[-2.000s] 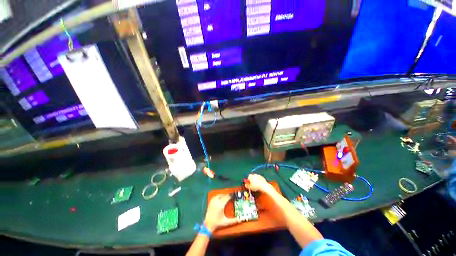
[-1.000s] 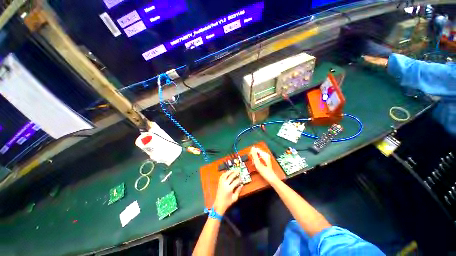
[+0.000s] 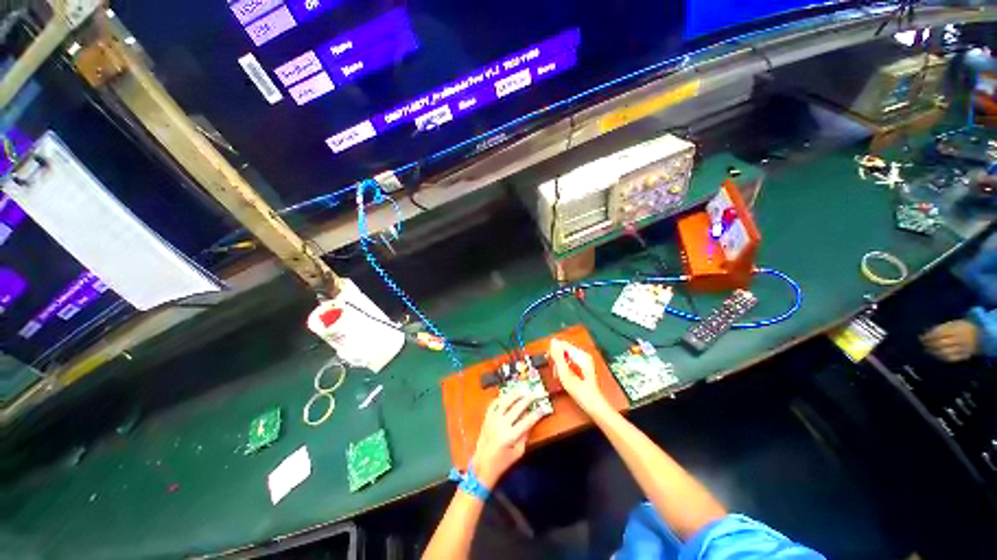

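A green-white circuit board (image 3: 528,391) lies on the orange-brown fixture base (image 3: 472,413), up against the black connector block (image 3: 497,378) at its upper side. My left hand (image 3: 505,428), with a light blue wrist strap, rests on the board's near left part, fingers over it. My right hand (image 3: 576,372) is just right of the board, fingers bent round a thin red piece (image 3: 566,364). The left hand hides part of the board.
A blue cable (image 3: 538,311) loops right to an orange box (image 3: 718,247). Two boards (image 3: 643,373) and a remote control (image 3: 720,321) lie right. A beige oscilloscope (image 3: 616,195) stands behind. Green boards (image 3: 370,458) lie left. Another person's hand (image 3: 951,340) is far right.
The view has swung since two seconds ago. My right hand has gone from the connector block to the board's right side. The other person's arm has drawn back from the bench.
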